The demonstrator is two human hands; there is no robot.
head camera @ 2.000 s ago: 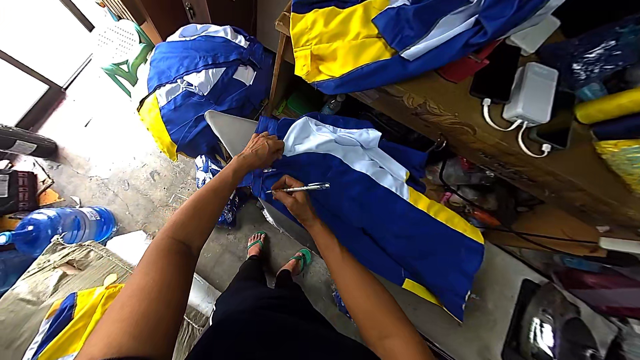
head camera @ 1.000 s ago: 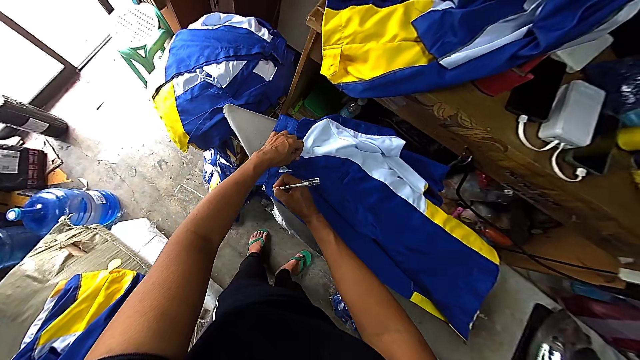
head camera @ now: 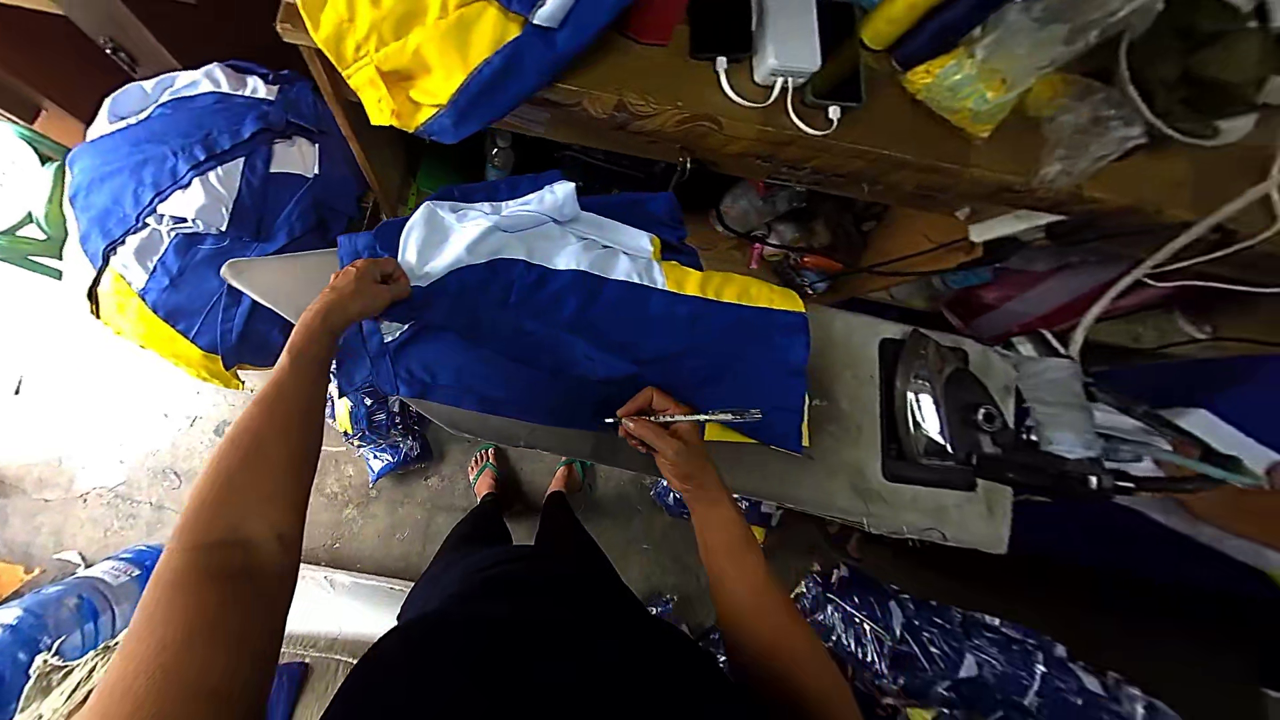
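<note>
A blue, white and yellow garment (head camera: 560, 320) lies spread over a grey ironing board (head camera: 850, 440). My left hand (head camera: 368, 290) grips the garment's left end, near the board's narrow tip; its fingers are closed on the cloth. Between the fingers of my right hand (head camera: 665, 430) is a pen (head camera: 690, 416), held level above the garment's lower right part, tip pointing left. Whether the pen touches the cloth cannot be told. On the board's right part an electric iron (head camera: 930, 410) rests on a dark pad.
A wooden table (head camera: 640, 125) along the back bears another garment, a white power bank (head camera: 786, 40) with cables, and phones. A large bundle of blue garments (head camera: 210, 210) stands at the left. Plastic-wrapped packs (head camera: 920, 640) lie on the floor, with a blue water bottle (head camera: 85, 610) at lower left.
My right hand with the pen has moved right along the garment, away from my left hand, which still holds the left end. The view has swung right, showing more of the iron.
</note>
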